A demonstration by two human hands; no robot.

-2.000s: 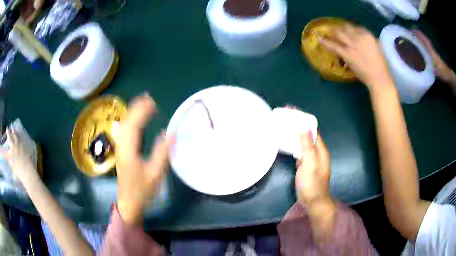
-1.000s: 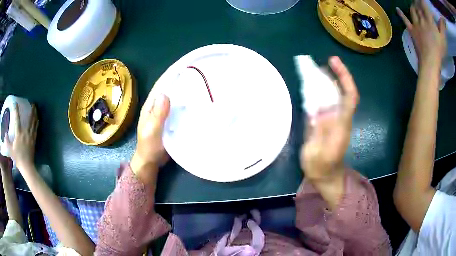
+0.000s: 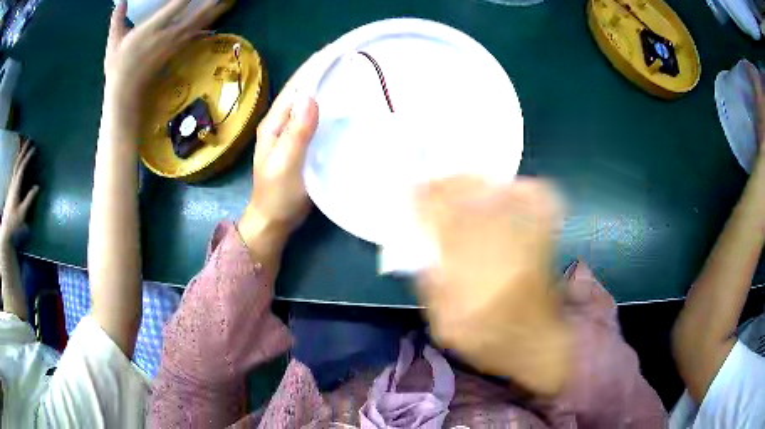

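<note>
A round white inner body (image 3: pixel 419 126) lies pale face up on the table in front of me, with a thin dark-red wire on its upper left. My left hand (image 3: pixel 285 163) holds its left rim, thumb on top. My right hand (image 3: pixel 495 268) is blurred over the lower right rim, gripping a white cloth (image 3: pixel 404 258) that shows at its left side. The blurred hand hides part of the rim.
A mustard-gold base (image 3: pixel 210 109) with a black fan lies at the left; a neighbour's arm (image 3: pixel 116 193) reaches past it. Another gold base (image 3: pixel 646 46) is at the upper right. A person's arm (image 3: pixel 721 260) touches a white part (image 3: pixel 738 113) at the right. The dark-green table's edge curves in front.
My right hand with the cloth has moved left and down onto the white body's near side. The left neighbour's arm has reached forward beside the gold base. The view has shifted.
</note>
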